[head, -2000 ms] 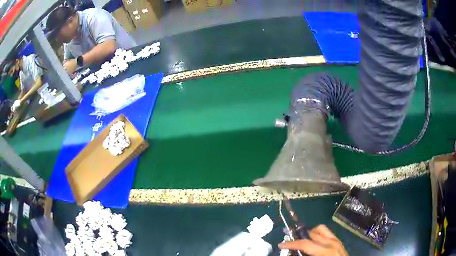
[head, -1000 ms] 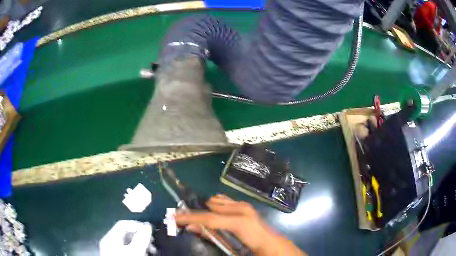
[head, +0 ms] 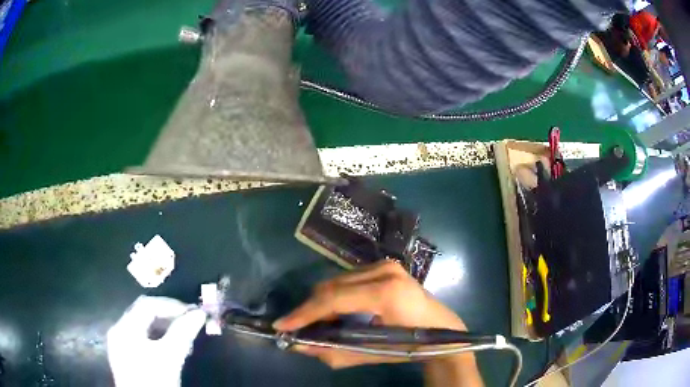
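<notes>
My left hand point(head: 147, 340), in a white glove, pinches a small white connector block point(head: 210, 308) between thumb and finger at the lower left. My right hand point(head: 371, 310), bare, grips the black soldering iron point(head: 393, 334) like a pen. A thin metal feed tube point(head: 363, 351) runs alongside the iron. The iron's tip points left and is at the block; exact contact is hard to tell. Faint smoke rises above it. A larger white plastic piece point(head: 151, 261) lies on the dark green bench just beyond my left hand.
The grey fume hood point(head: 234, 113) hangs above the work, joined to a ribbed duct point(head: 454, 57). The dark scrap tray point(head: 355, 227) sits just beyond my right hand. At right stand a black box point(head: 575, 249), a green spool point(head: 624, 153) and yellow-handled pliers point(head: 543, 291).
The view has shifted right and down. The iron has swung from pointing up towards the hood to pointing left at the small block, now clearly held in my gloved fingers. Smoke has appeared.
</notes>
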